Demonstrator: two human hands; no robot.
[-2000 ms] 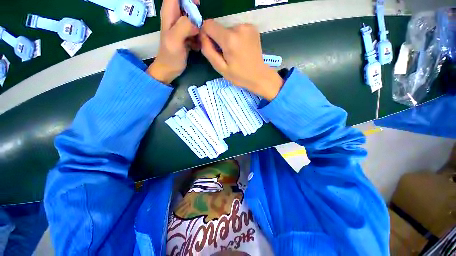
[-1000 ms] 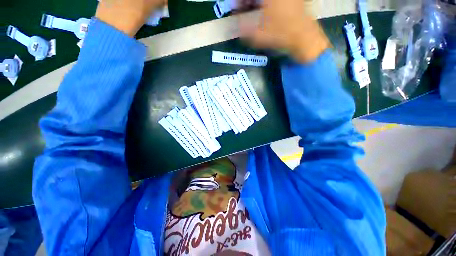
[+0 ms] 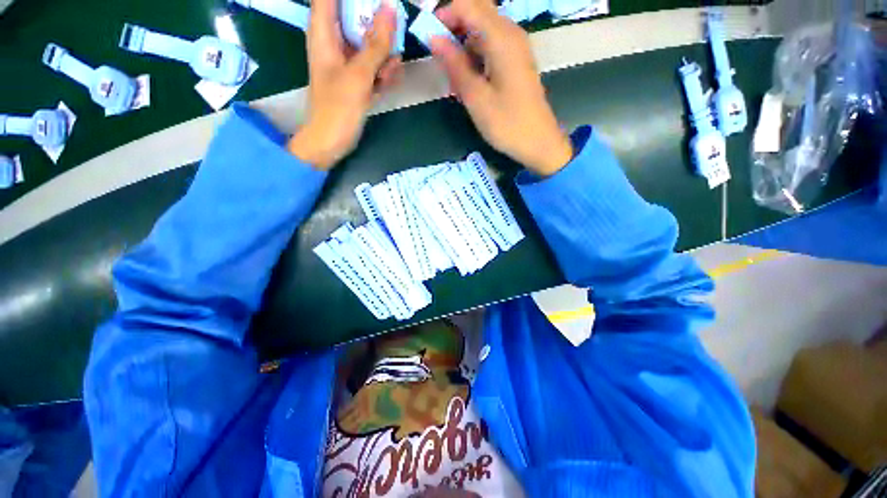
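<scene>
My left hand (image 3: pixel 345 83) holds a light blue watch case (image 3: pixel 368 19) with a dark print, near the top edge over the pale rail. My right hand (image 3: pixel 498 83) grips a light blue watch strap (image 3: pixel 431 31) between thumb and fingers, just right of the case. A small gap shows between strap and case. A fanned pile of light blue straps (image 3: pixel 418 229) with rows of small holes lies on the dark green worktop below my hands.
Part-assembled watches (image 3: pixel 216 60) with white labels lie on the green belt beyond the pale rail (image 3: pixel 146 163). At right are two hanging-type watches (image 3: pixel 708 151) with a white tag and a crinkled clear bag (image 3: pixel 802 126). Brown cartons (image 3: pixel 836 394) stand on the floor.
My hands have come back together from apart. The single strap that lay above the pile is gone from there; my right hand now holds a strap. Belt watches have shifted.
</scene>
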